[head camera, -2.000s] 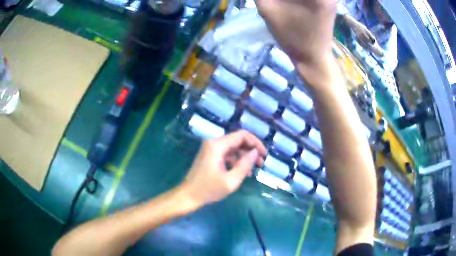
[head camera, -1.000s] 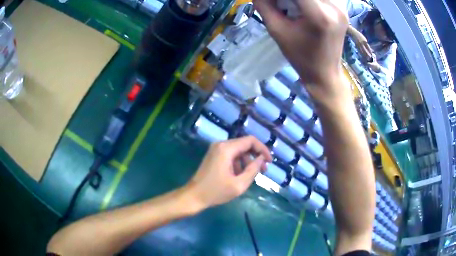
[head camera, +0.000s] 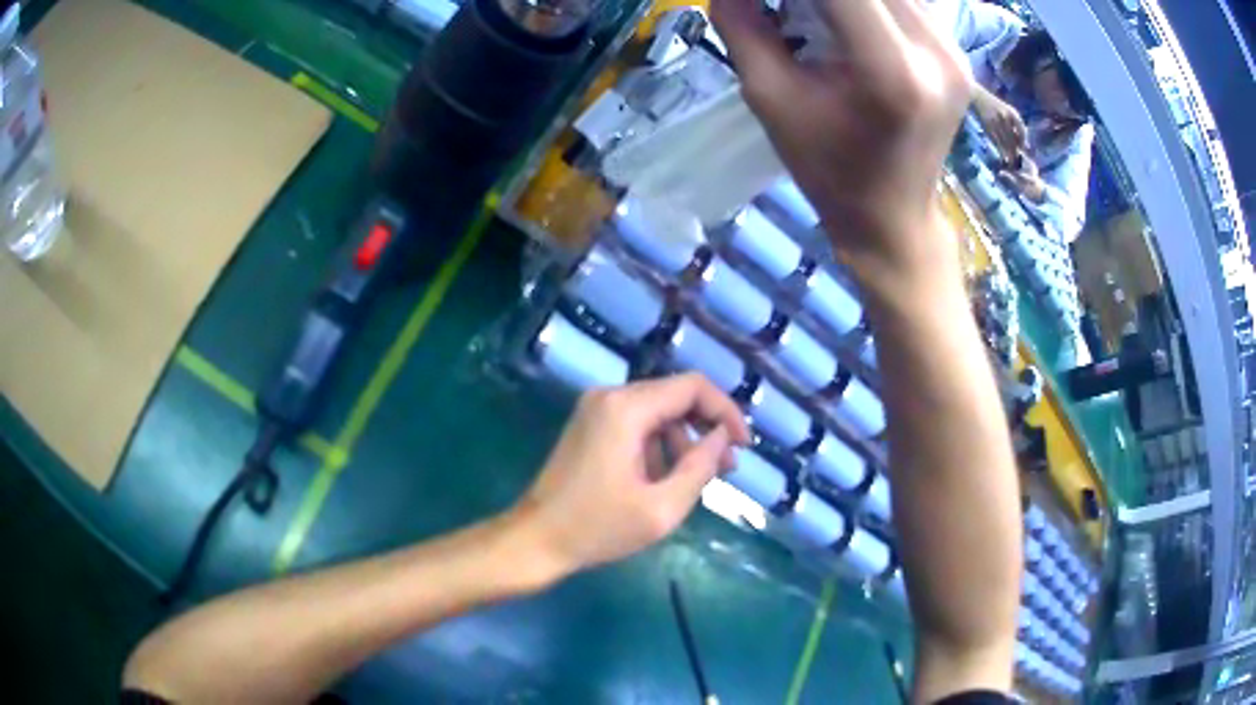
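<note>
Pale silver-grey housings (head camera: 585, 354) lie in rows in a clear blister tray. My left hand (head camera: 627, 461) is bare, over the tray's near edge, fingers curled with the thumb close to them; no object shows in it, but its inside is partly hidden. My right hand (head camera: 861, 131) is bare, raised over the tray's far part and partly cut off by the top edge. Something pale shows between its fingers, too little to name. A white cloth or film (head camera: 703, 159) lies over the tray's far corner, beside the right hand.
A black heat gun (head camera: 475, 97) with a red switch and cord lies left of the tray. A clear bottle (head camera: 30, 186) stands on a cardboard sheet (head camera: 138, 207) at left. Thin dark sticks (head camera: 690, 640) lie on the green mat. Another person (head camera: 1054, 152) sits beyond, at upper right.
From two seconds ago the view has shifted, bringing the bottle and the other person further into view. The right hand has turned slightly. The left hand has kept its curled pose.
</note>
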